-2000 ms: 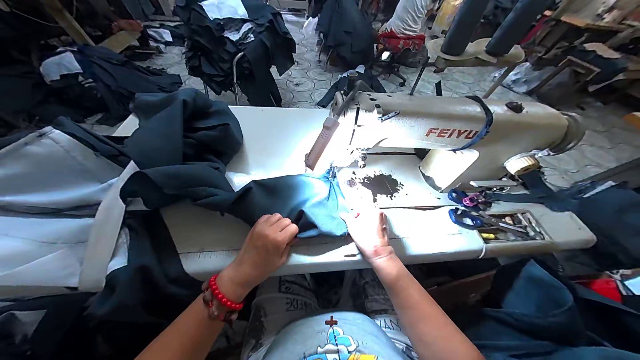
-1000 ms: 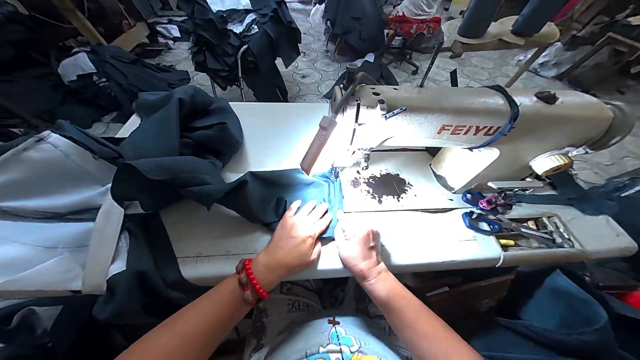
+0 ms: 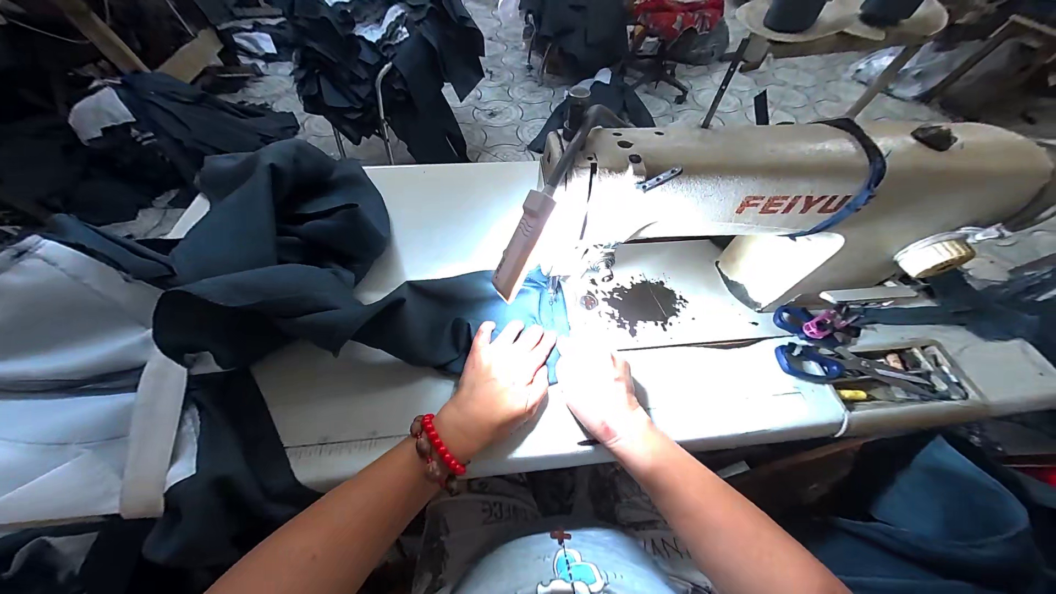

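Observation:
A dark blue-grey cloth [image 3: 429,318] lies across the bed of a Feiyu industrial sewing machine [image 3: 742,177], its right edge under the brightly lit needle area. My left hand [image 3: 503,379] rests flat on this cloth, fingers pointing at the needle. Close beside it on the right, my right hand [image 3: 602,392] lies at the cloth's edge, its fingers washed out by glare. Whether it pinches the fabric cannot be told. A lamp [image 3: 524,243] with a pinkish housing hangs just left of the needle. The needle itself is hard to make out.
Blue-handled scissors [image 3: 813,363] and small tools lie at a tray [image 3: 978,400] on the right of the table. Bunched dark cloth [image 3: 289,214] and white fabric pieces [image 3: 74,371] cover the left side. Garments hang over a chair [image 3: 384,107] behind the table.
My left hand has gone from gripping the cloth's near edge to lying flat on it. The cloth's edge by the needle looks straighter than two seconds ago.

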